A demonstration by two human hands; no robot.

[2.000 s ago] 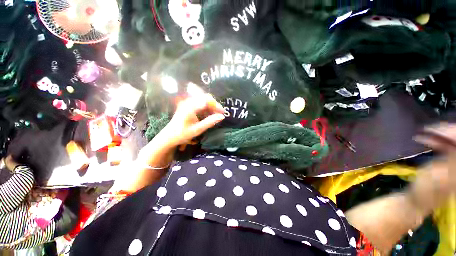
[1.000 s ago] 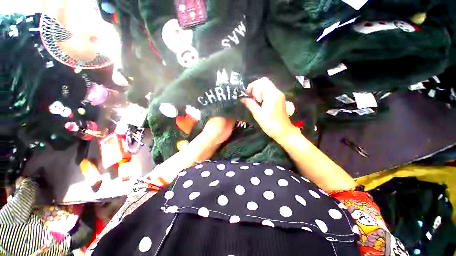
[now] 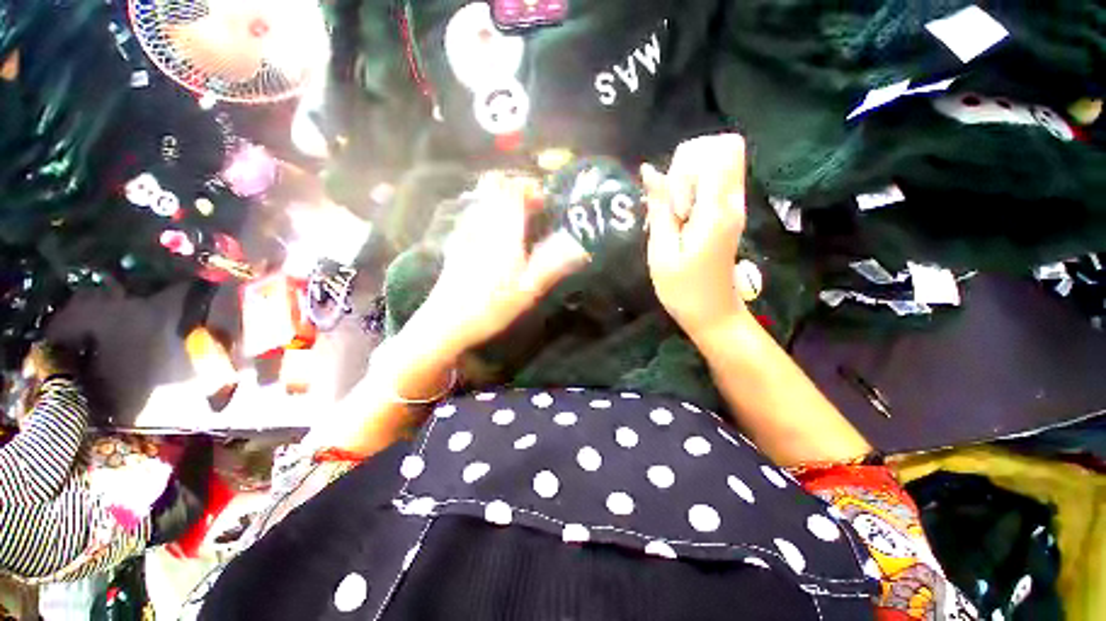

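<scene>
A dark green plush garment lies bunched at the table edge against my polka-dot apron. Part of its white raised lettering, reading "RIS", shows between my hands. My left hand grips the garment left of the letters, its fingers washed out by glare. My right hand is curled closed at the right end of the letters, fingertips on or just above the cloth. Whether it pinches a needle or thread is too small to tell.
More green garments with a snowman appliqué and a phone lie beyond. A fan and red-and-white box are left. White labels and small dark snips are right. A person's striped sleeve shows left.
My right hand came in from the far right to the lettering, then rose slightly. My left hand moved up onto the cloth, and the garment is now bunched with fewer letters showing.
</scene>
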